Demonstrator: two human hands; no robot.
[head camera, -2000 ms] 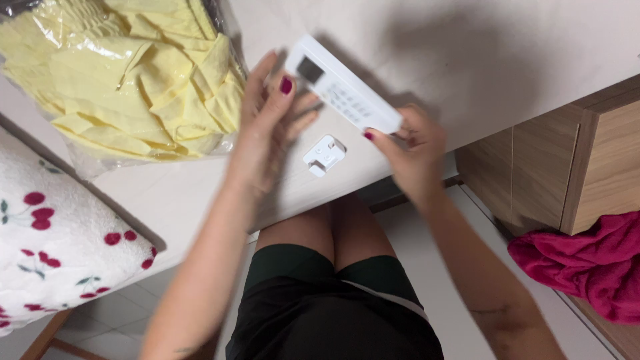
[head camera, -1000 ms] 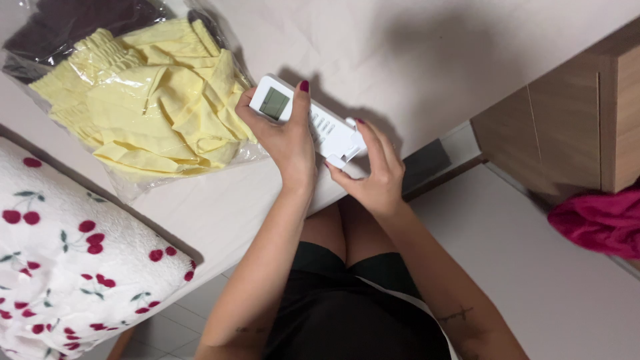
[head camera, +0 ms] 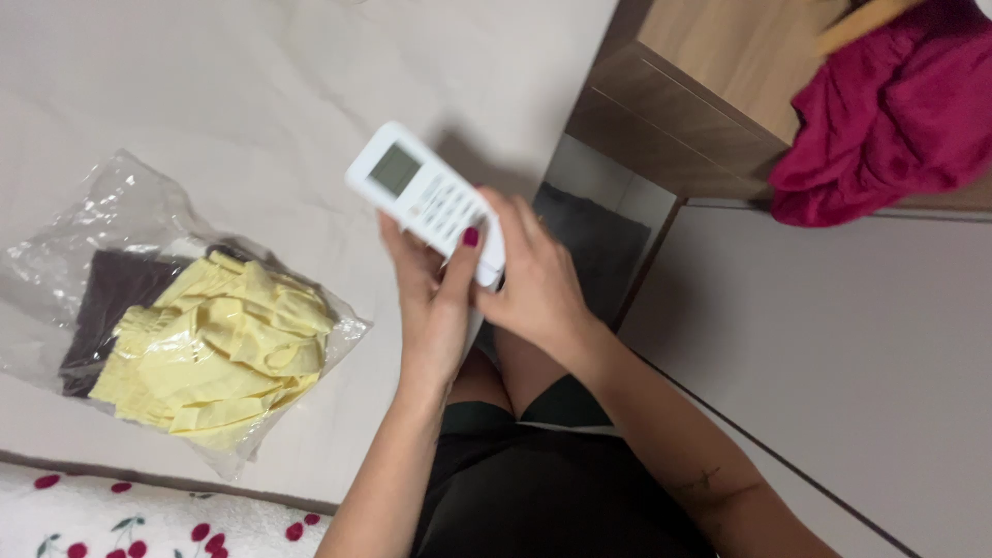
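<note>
A white remote control [head camera: 434, 198] with a small grey display and rows of buttons is held between both hands over the edge of the pale sheet. My left hand [head camera: 434, 287] grips it from below, the thumb on its face near the buttons. My right hand [head camera: 531, 271] closes around its lower end, fingers along the far side and thumb at the bottom edge. The underside of the remote is hidden. Left of the hands, a clear plastic bag [head camera: 155, 225] lies on the sheet with yellow fabric [head camera: 232, 333] and dark fabric [head camera: 120, 302] inside.
The pale sheeted surface [head camera: 194, 85] reaches across the left. A white cloth with a cherry print [head camera: 163, 519] lies at the bottom left. Wooden drawers [head camera: 697, 116] stand at the upper right, with a crimson cloth [head camera: 891, 124] hanging over them. A grey mat [head camera: 593, 240] lies on the floor.
Two seconds ago a small white piece lay on the sheet below the hands; it is not visible there now. My right hand has closed around the remote's lower end. The view has turned.
</note>
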